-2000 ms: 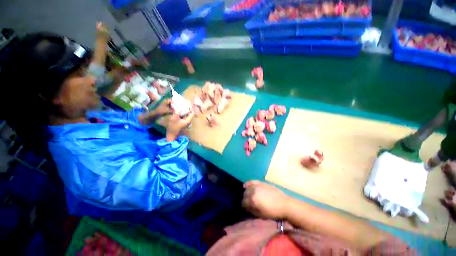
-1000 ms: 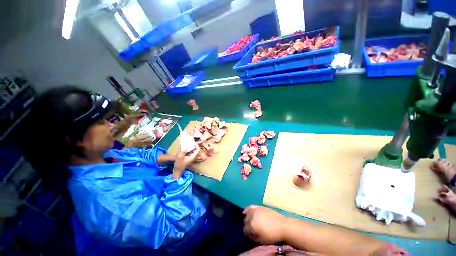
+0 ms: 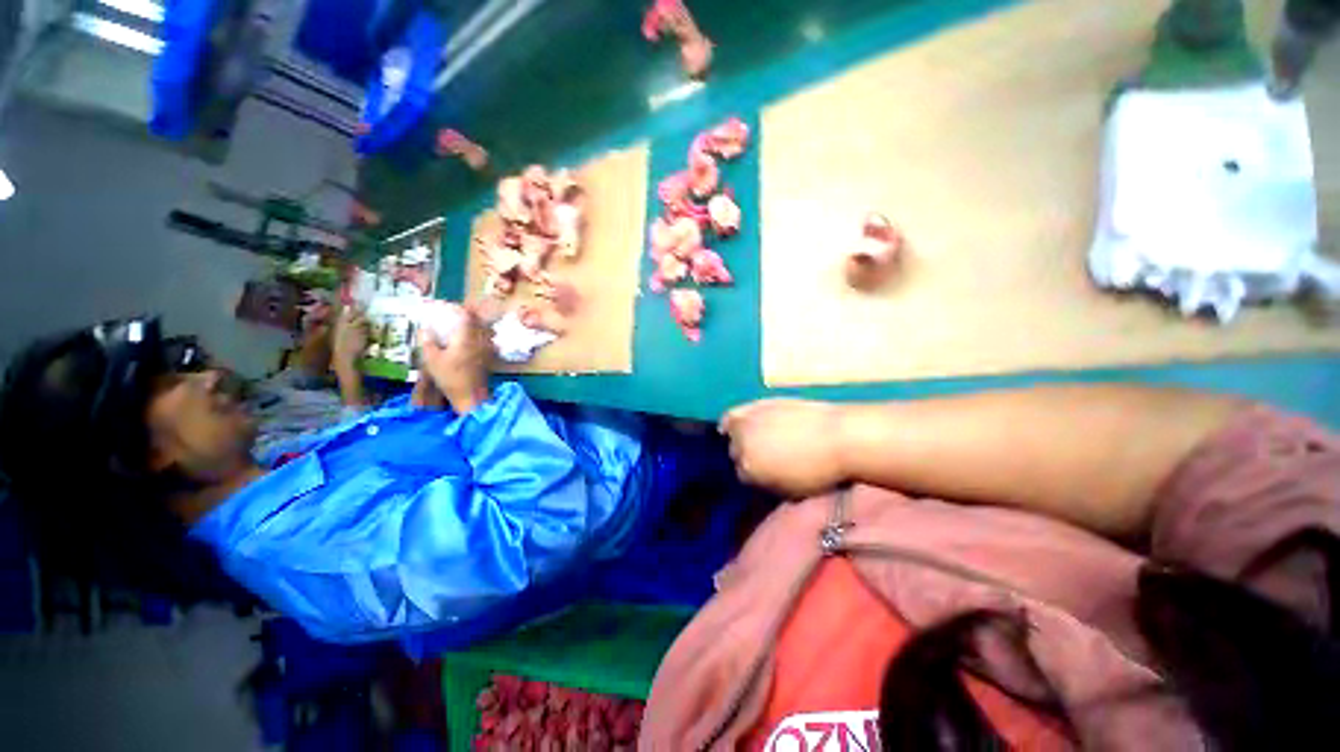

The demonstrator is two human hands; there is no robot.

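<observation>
My right hand point(image 3: 786, 444) is closed in a loose fist at the bench's near edge, its bare forearm reaching in from the right. No part shows in it. My left hand is not in view. A single tan-pink moulded part point(image 3: 873, 253) lies on the cardboard work sheet point(image 3: 999, 176) beyond my forearm. Several pink-red moulded parts point(image 3: 681, 243) lie on the teal strip left of the sheet. The white cloth-like press pad point(image 3: 1209, 184) lies on the sheet at the upper right, with ragged near edges. Only the green foot of the press point(image 3: 1198, 47) shows beside it.
A person in a blue jacket point(image 3: 397, 514) sits at my left, hands at a white cloth, beside a cardboard sheet point(image 3: 610, 250) with heaped flesh-coloured parts point(image 3: 541, 221). Joined figure pieces point(image 3: 685, 41) stand on the green belt. A green crate point(image 3: 485, 661) of pink-red parts is below the bench.
The view has tilted and swung downward, showing more of my jacket and the low crate. The crates beyond the belt have mostly left view. My right hand stays closed at the edge.
</observation>
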